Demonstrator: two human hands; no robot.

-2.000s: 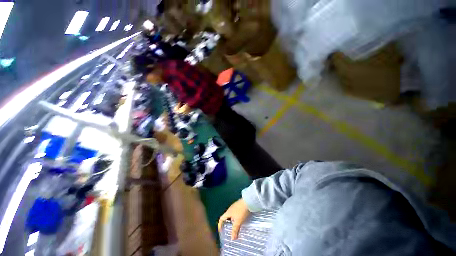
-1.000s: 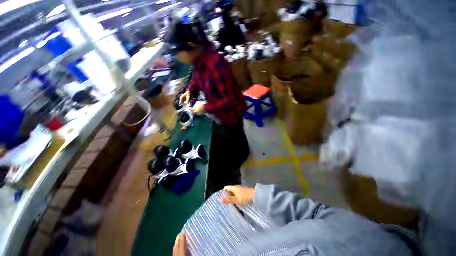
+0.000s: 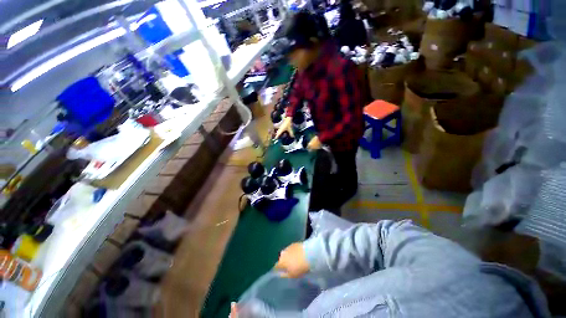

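Observation:
My right hand is at the lower middle, its fingers closed on a clear plastic bag above the green belt. The bag is blurred, and more clear plastic shows behind the wrist. Only a fingertip of my left hand shows at the bottom edge, by the bag's near side; its grip is hidden. Several white units with black ball heads lie in a group on the green belt beyond my hands. A dark blue cloth lies against them.
A person in a red-and-black checked shirt handles a unit farther along the belt. A white shelf runs on the left, above small brown boxes and bagged units. An orange-and-blue stool, open cartons and heaped clear bags are right.
The view has swung left and settled. The ribbed bag bundle, plain between my hands a second ago, now shows as blurred clear plastic. My left hand has sunk mostly out of the picture.

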